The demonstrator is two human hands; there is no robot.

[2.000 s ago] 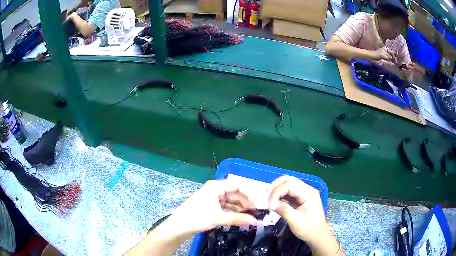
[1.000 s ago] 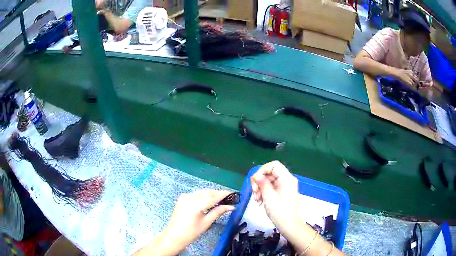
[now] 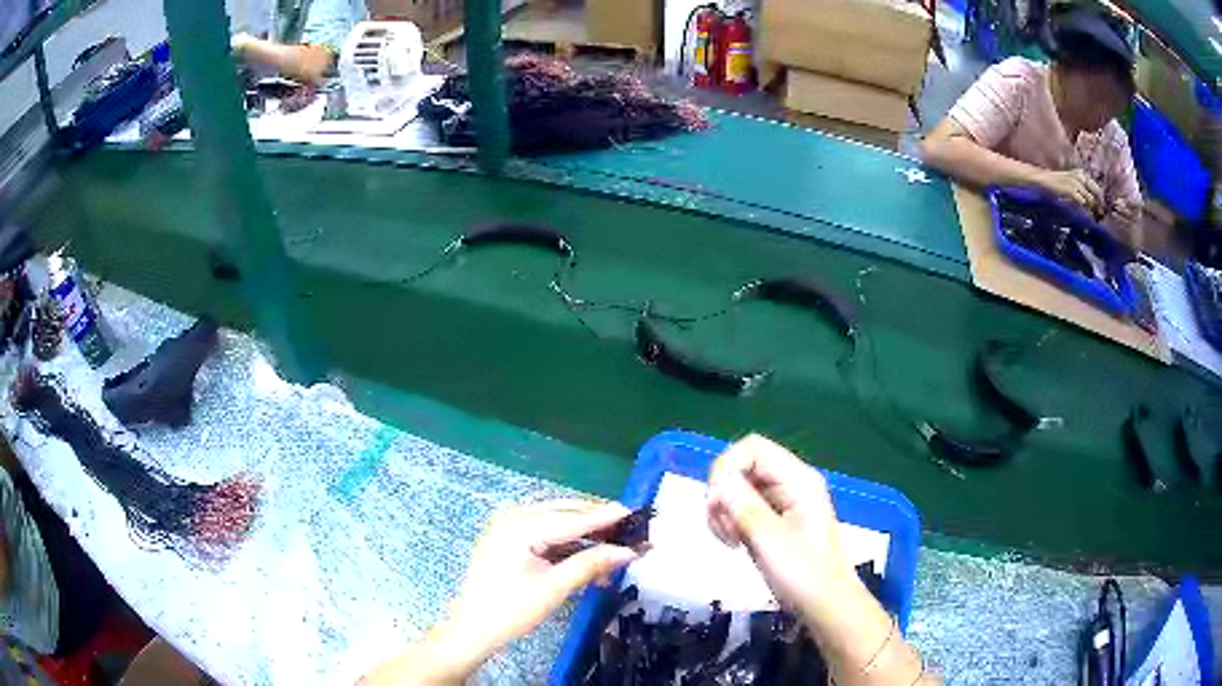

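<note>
My left hand (image 3: 543, 570) is over the left rim of the blue parts tray (image 3: 901, 516) and pinches a small black plastic fitting (image 3: 630, 531) between thumb and fingers. My right hand (image 3: 771, 516) is above the tray's white liner (image 3: 684, 543), fingertips bent together; whether it holds something thin cannot be told. More black fittings (image 3: 697, 643) are heaped in the near part of the tray, partly hidden by my right wrist. The two hands are apart.
Black headbands (image 3: 697, 365) with thin wires lie on the green conveyor belt (image 3: 536, 389). A cable bundle (image 3: 121, 469), black cloth (image 3: 164, 382) and spray can (image 3: 81, 311) are at left; a coiled cable (image 3: 1104, 643) is at right. A coworker (image 3: 1045, 134) sits opposite; a green post (image 3: 228, 188) stands left.
My left hand has kept hold of the fitting and now sits over the tray's left rim. My right hand has moved slightly within the tray area. The whole view has shifted a little.
</note>
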